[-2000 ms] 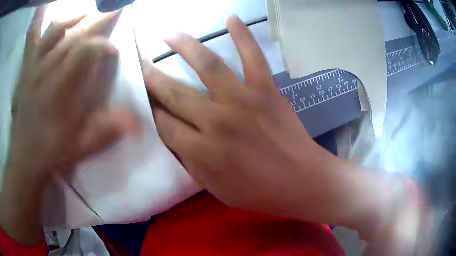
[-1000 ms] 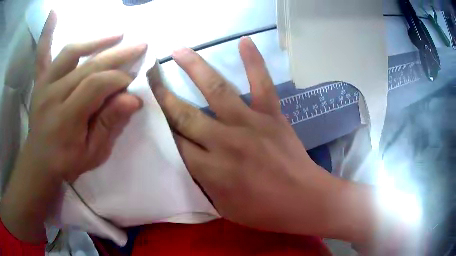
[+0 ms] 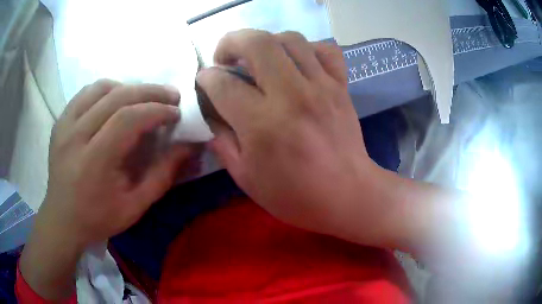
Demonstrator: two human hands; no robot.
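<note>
The cream-white fabric panel [image 3: 189,113] lies between my two hands, and its upper part is lost in the lamp glare. My left hand [image 3: 122,157] is on its left with curled fingers, gripping the panel's near part between thumb and fingers. My right hand [image 3: 291,124] is on its right edge with bent fingers, the thumb under the edge and the fingers above. A thin dark thing shows between the right fingers; I cannot tell what it is. The machine head and needle are not in view.
A stack of cream cut pieces [image 3: 386,21] lies at upper right over the ruler scale [image 3: 380,61]. Dark-handled scissors [image 3: 500,22] lie at the far right. Cream cloth [image 3: 37,113] is at left. Plastic-like bundles [image 3: 428,151] are at right, partly in glare.
Both hands have drawn closer together, and their fingers have curled in on the panel. The panel's lower edge no longer hangs over the lap. The table and stack appear higher in the picture.
</note>
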